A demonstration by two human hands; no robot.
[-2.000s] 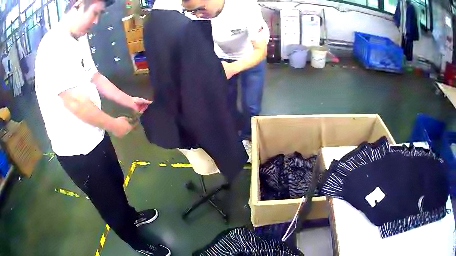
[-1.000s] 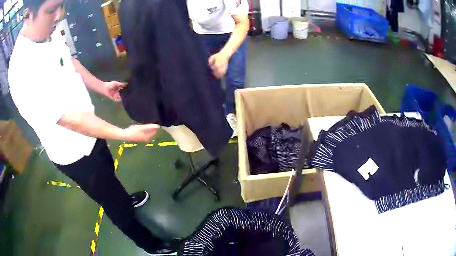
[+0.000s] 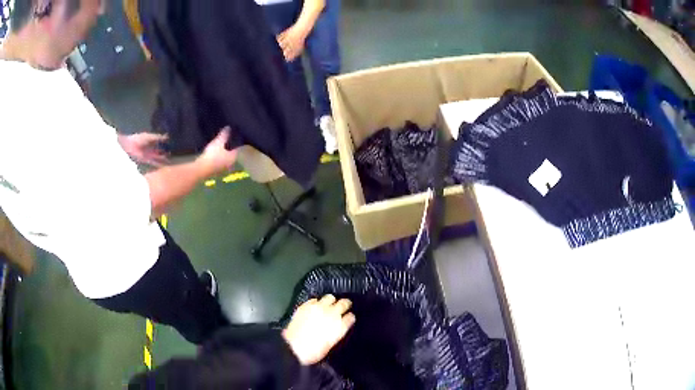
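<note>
A black garment with gathered striped edges point(image 3: 362, 276) lies low in front of me, cut off by the bottom edge. My left hand point(image 3: 318, 327) is over its black inner part, with a dark sleeve behind it. The fingers are slightly bent and a little apart; no cloth is seen gripped, though contact with the garment is unclear. My right hand is not in view. Another black garment with striped ruffles point(image 3: 579, 152) lies flat on the white-topped table point(image 3: 579, 305), with a white label point(image 3: 545, 177) on it.
An open carton point(image 3: 404, 217) with dark striped garments stands beside the table. A person in a white shirt point(image 3: 76, 175) touches a hanging black cloth point(image 3: 221, 76) at left. A second person stands behind it. A wheeled stand base point(image 3: 286, 221) is below.
The view has tilted down, bringing more of the near garment into sight. My left hand and dark sleeve have come in at the bottom. The person at left appears closer, hands still by the black cloth.
</note>
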